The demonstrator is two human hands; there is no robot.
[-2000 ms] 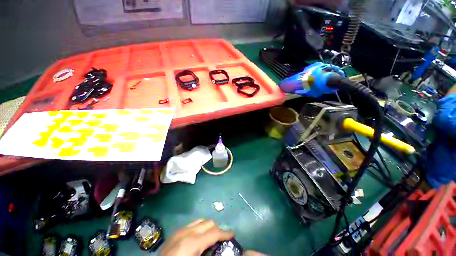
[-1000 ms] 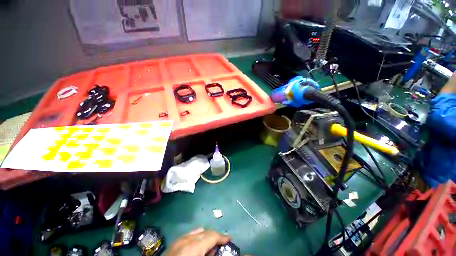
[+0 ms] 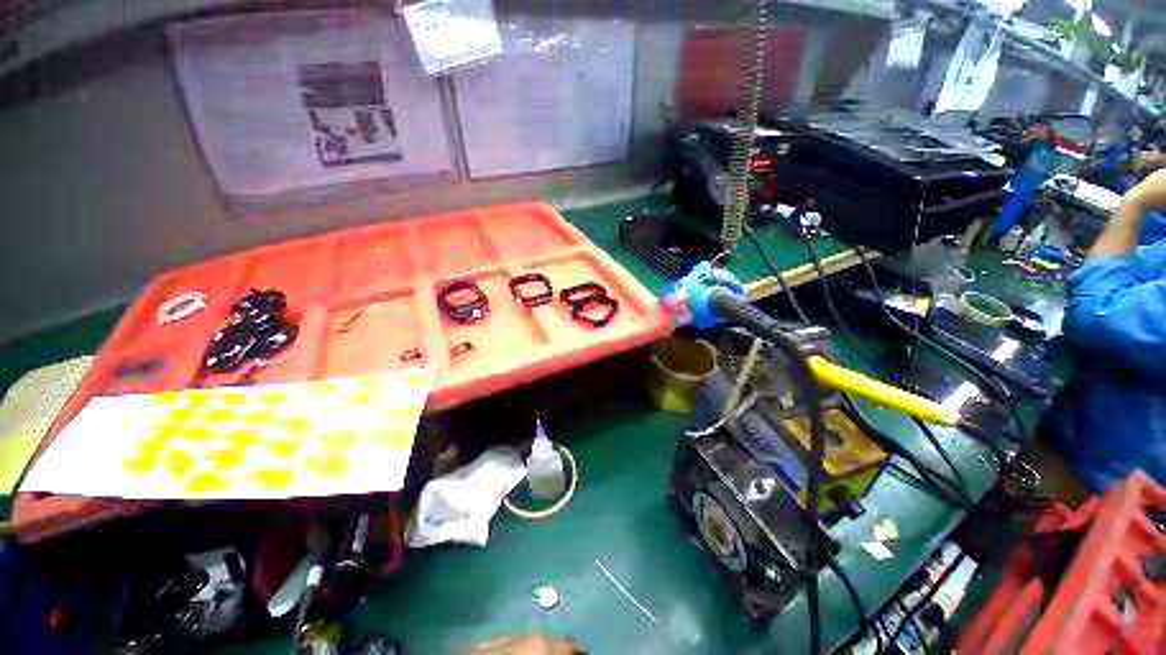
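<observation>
My left hand (image 3: 518, 645) shows only as a sliver at the bottom edge; its fingertips and anything it holds are cut off. My right hand is out of the picture. Two dark watch housings, one with a gold part (image 3: 322, 635) and one darker (image 3: 375, 644), are partly visible at the lower left edge. A thin silver stick (image 3: 625, 590) and a small pale scrap (image 3: 547, 596) lie on the green mat (image 3: 614, 512). A translucent bottle (image 3: 545, 471) with a purplish tip stands inside a tan ring (image 3: 573, 493), beside a crumpled white cloth (image 3: 463, 502).
The orange-red tray (image 3: 512, 365) holds black frames (image 3: 462, 301), dark parts (image 3: 251, 333) and a yellow sticker sheet (image 3: 256, 435). A blue hot air handle (image 3: 702, 296), yellow iron handle (image 3: 882, 392) and black fan (image 3: 729, 518) are right. A person in blue (image 3: 1119, 358) sits far right.
The view has tilted up, so the scene sits lower in the picture. My left hand, the device by it and most housings have slipped past the bottom edge. The person's raised forearm now shows.
</observation>
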